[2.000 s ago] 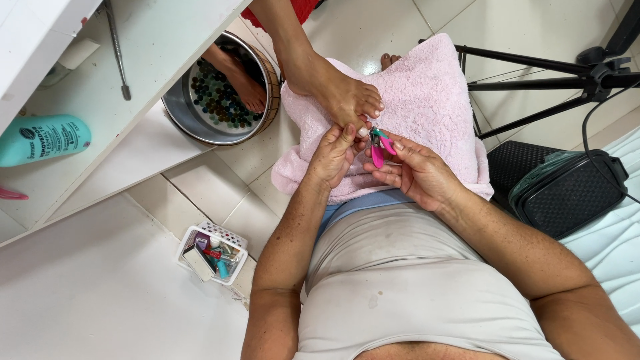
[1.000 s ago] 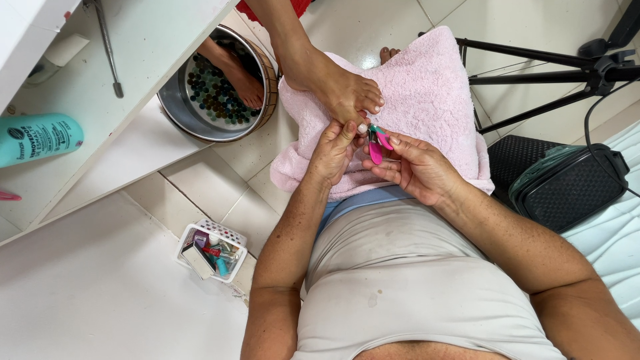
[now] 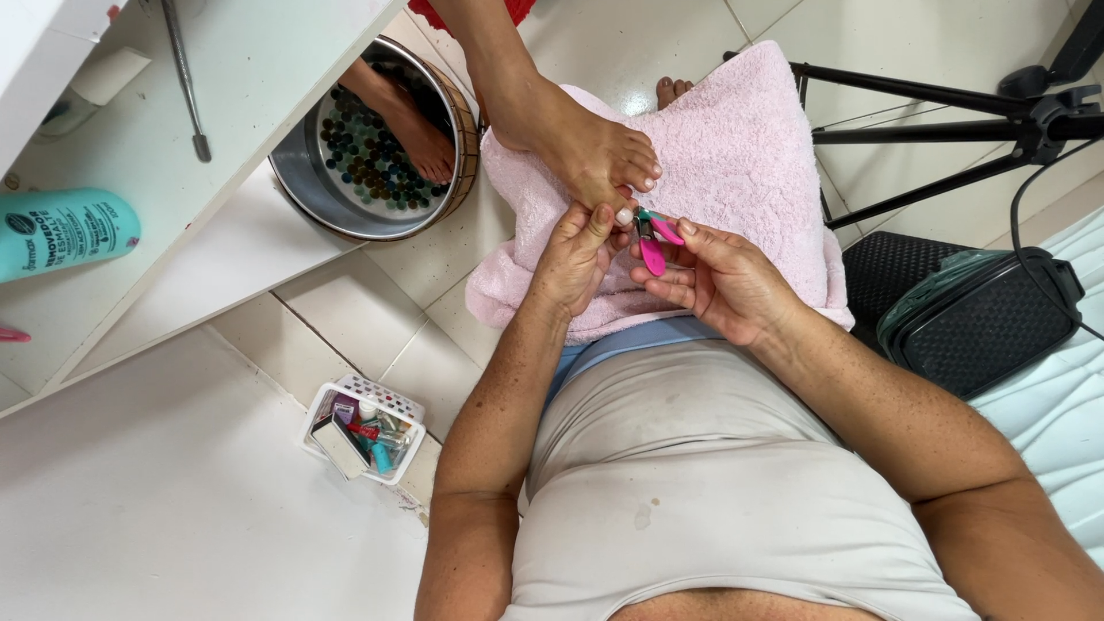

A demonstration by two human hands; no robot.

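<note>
Another person's bare foot (image 3: 586, 142) rests on a pink towel (image 3: 733, 129) over my lap. With fingers and thumb, my left hand (image 3: 576, 254) grips its big toe (image 3: 623, 216). My right hand (image 3: 729, 274) holds cuticle nippers (image 3: 657, 241) with pink handle grips, the handles spread apart. The head of the nippers is at the big toe, close to my left fingertips; whether the blades touch skin or nail cannot be told. Light polish or pale nail shows on the toes.
The person's other foot (image 3: 414, 129) is in a metal basin (image 3: 302, 164) with glass marbles. A white shelf (image 3: 216, 112) bears a metal tool (image 3: 185, 82) and a turquoise remover bottle (image 3: 65, 231). Lower left sits a basket (image 3: 405, 401) of supplies; right, a tripod (image 3: 931, 129) and black bin (image 3: 992, 319).
</note>
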